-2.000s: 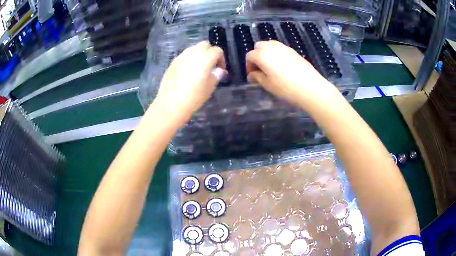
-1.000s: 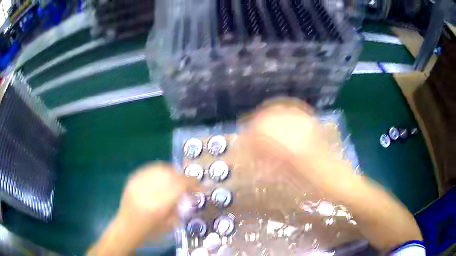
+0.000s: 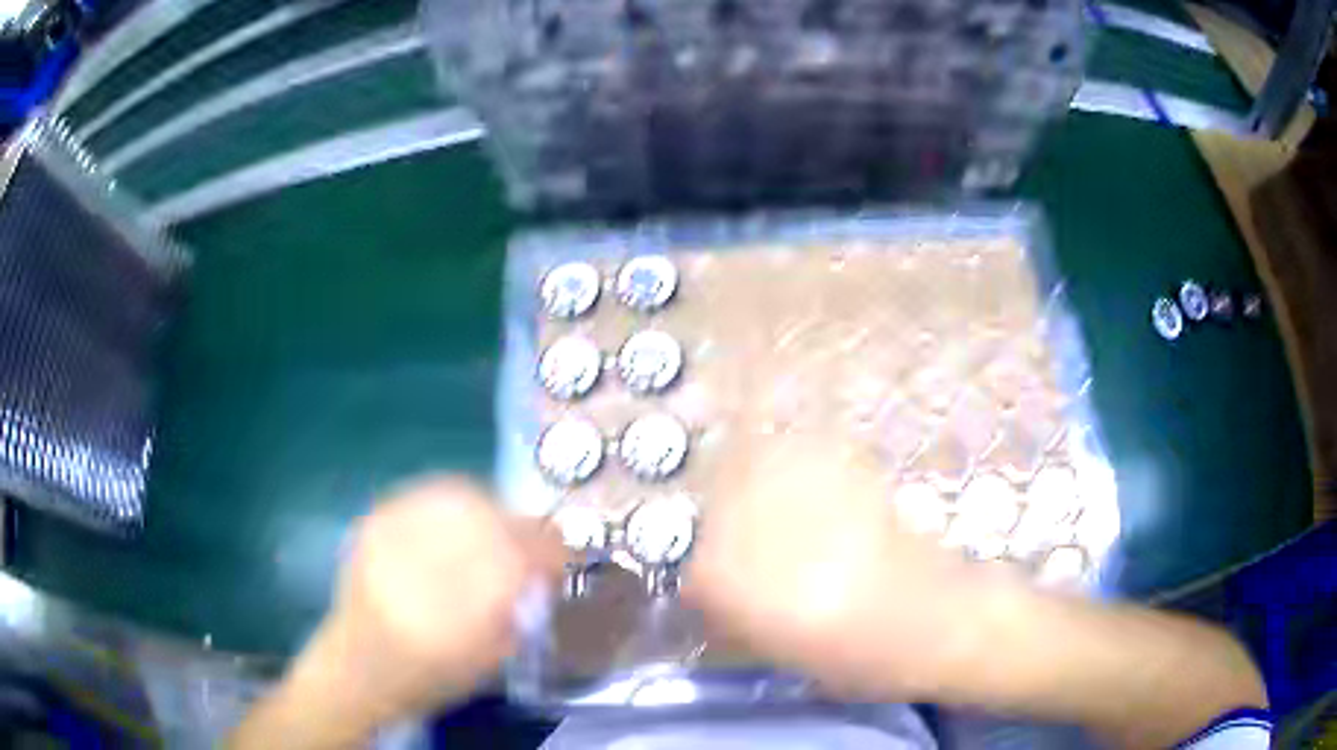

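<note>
A shallow clear blister tray (image 3: 524, 330) lies in front of me with brown showing through. Round white-faced parts (image 3: 647, 361) fill two columns at its left side, in several rows. My left hand (image 3: 425, 579) is over the tray's lower left edge, fingers curled, with a pale spot at the thumb. My right hand (image 3: 799, 550) is over the lower middle of the tray, right of the filled columns. Both hands are blurred, so I cannot tell whether they hold parts. The stack of slotted trays (image 3: 777, 117) stands behind the blister tray; its top is out of view.
Several loose round parts (image 3: 1194, 302) lie in a row on the green bench at right. A ribbed clear pile (image 3: 81, 322) leans at far left. A brown cardboard stack (image 3: 1305, 279) stands at far right. White strips (image 3: 323, 157) cross the bench behind left.
Both hands have come from the slotted tray down to the blister tray. In the last second the right hand has moved nearer its lower part. The view has tilted down.
</note>
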